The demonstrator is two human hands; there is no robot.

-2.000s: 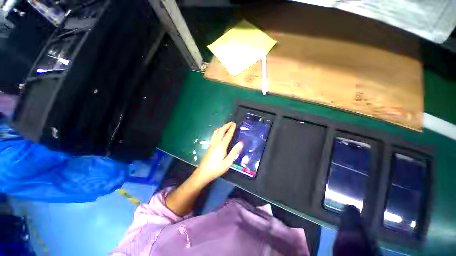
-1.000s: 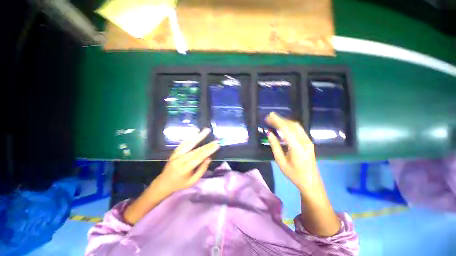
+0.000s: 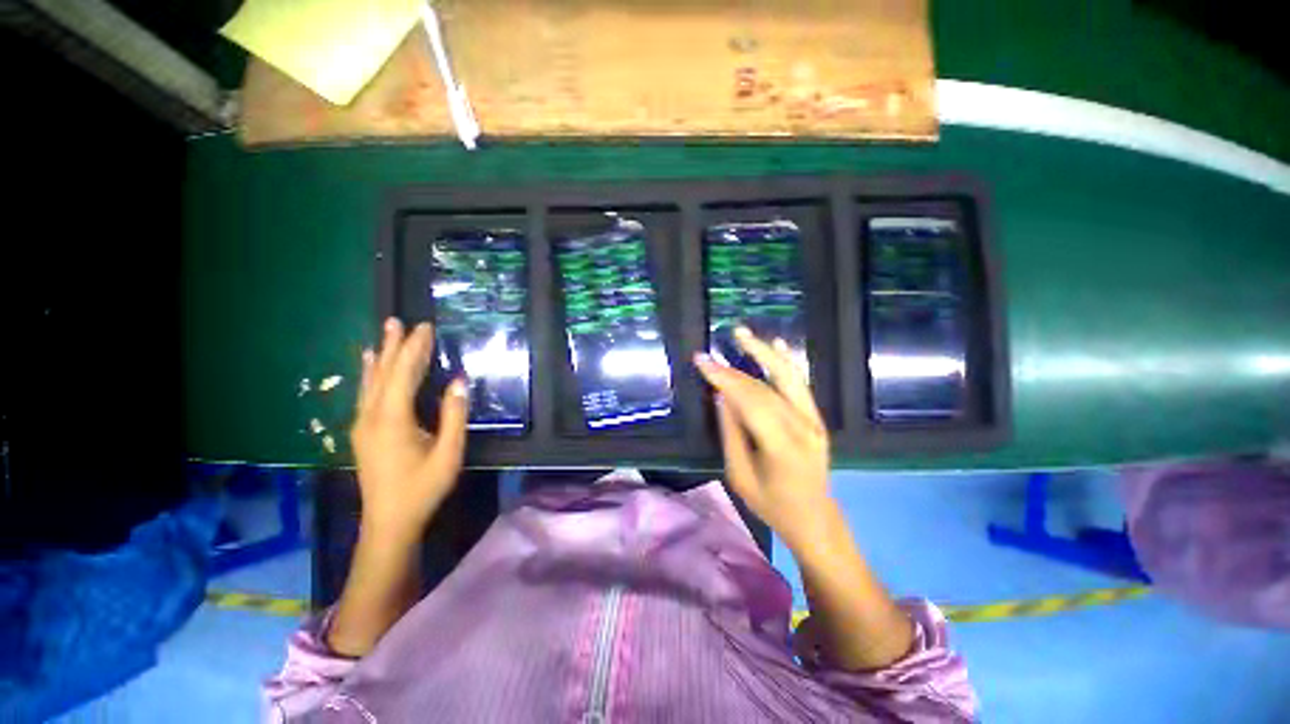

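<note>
A black tray (image 3: 980, 436) lies on the green bench with several smartphones in its slots, all showing green text lines. My left hand (image 3: 402, 410) is at the leftmost phone (image 3: 485, 290), fingers spread over its left edge and the tray's side. The second phone (image 3: 608, 304) lies slightly tilted in its slot. My right hand (image 3: 771, 417) is over the lower part of the third phone (image 3: 754, 276), fingertips at its screen and left edge; contact is unclear. The rightmost phone (image 3: 914, 318) lies untouched. Both hands are bare and hold nothing.
A wooden board (image 3: 637, 71) lies behind the tray, with yellow paper (image 3: 333, 43) and a thin white stick (image 3: 451, 78) at its left end. A metal post (image 3: 135, 57) stands at the upper left. Another person's pink sleeve (image 3: 1217, 530) shows at the right. Blue cloth (image 3: 106, 594) hangs at the lower left.
The view has turned and centred on the tray. A phone now fills the slot seen bare two seconds ago. Green text now shows on every screen. My left hand has moved left to the leftmost phone.
</note>
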